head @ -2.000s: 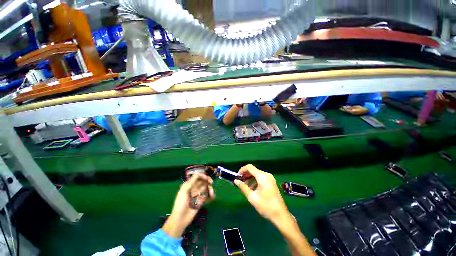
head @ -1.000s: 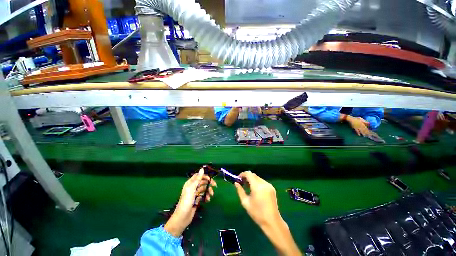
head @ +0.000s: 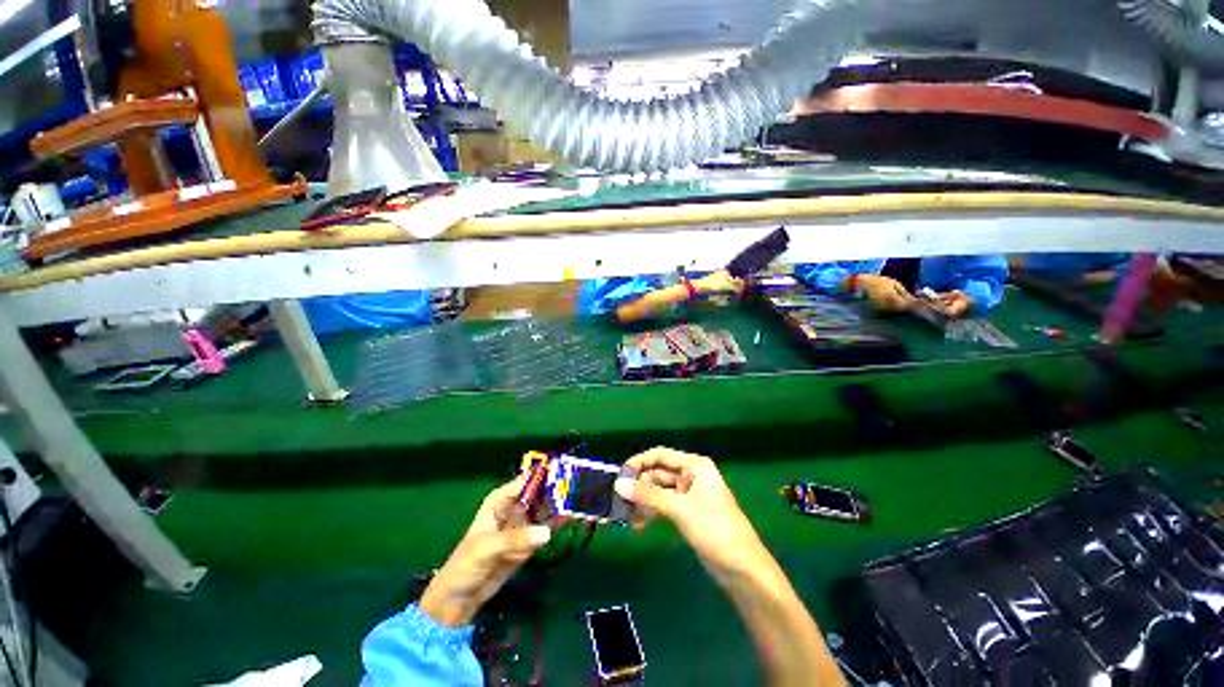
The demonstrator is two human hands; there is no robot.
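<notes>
My left hand [head: 494,548] holds a dark red-black phone housing [head: 534,486] at its upper end, in the middle of the view. My right hand [head: 678,494] pinches the right edge of an LCD screen module [head: 587,491], which has a dark face and pale edge. The screen's left edge is right beside the housing; whether they touch is hard to tell. An orange-yellow bit shows at the housing's top. A second screen module [head: 616,642] lies on the green bench below my hands.
A handset [head: 827,502] lies to the right, with another [head: 1073,454] farther off. A black blister tray [head: 1060,591] fills the lower right. A white cloth [head: 286,674] lies lower left. Across the belt are grey handset parts [head: 678,350], clear trays [head: 470,362] and workers' hands.
The screen in my right hand has turned from nearly edge-on to show its dark face. The housing in my left hand has tilted. The handset at right has shifted slightly right.
</notes>
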